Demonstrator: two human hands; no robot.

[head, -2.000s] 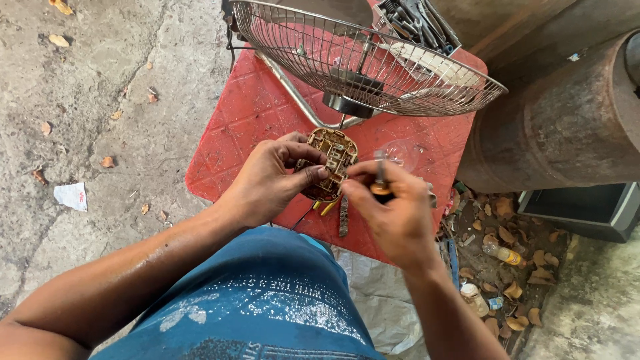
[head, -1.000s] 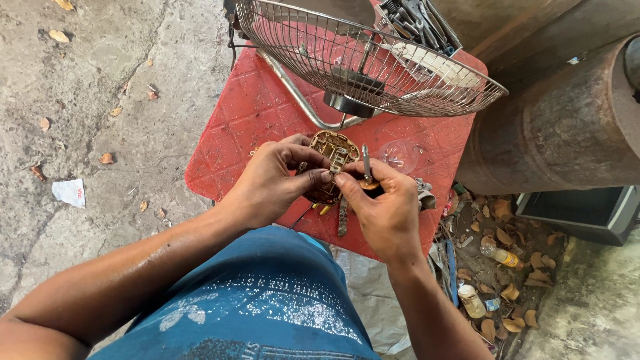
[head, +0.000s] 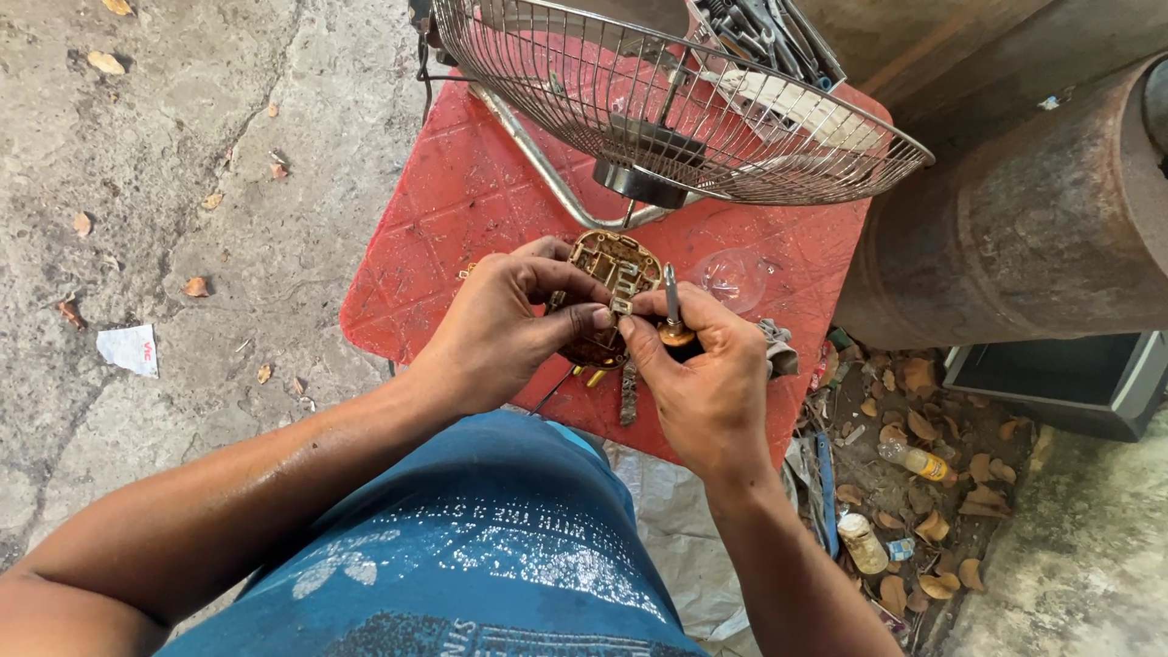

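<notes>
An oval brown plastic housing (head: 604, 259) with metal contact strips inside is held over the red table (head: 411, 246). My left hand (head: 511, 328) grips its left side, thumb near the middle. My right hand (head: 707, 365) pinches a small metal piece (head: 622, 307) at the housing's centre with thumb and forefinger. A short screwdriver (head: 673, 306) with a black and orange handle is tucked in the same hand, tip pointing up. Yellow prongs (head: 589, 375) and a worn flat strip (head: 629, 392) show just below the housing.
A wire fan guard (head: 748, 146) on a bent metal tube (head: 538, 160) stands behind the hands. A tray of wrenches (head: 776, 36) sits at the back. A clear plastic dome (head: 732, 278) and a grey rag (head: 777, 347) lie to the right, beside a rusty drum (head: 1013, 210).
The screwdriver in my right hand has tilted to show more of its shaft since two seconds ago. Both hands stay at the housing.
</notes>
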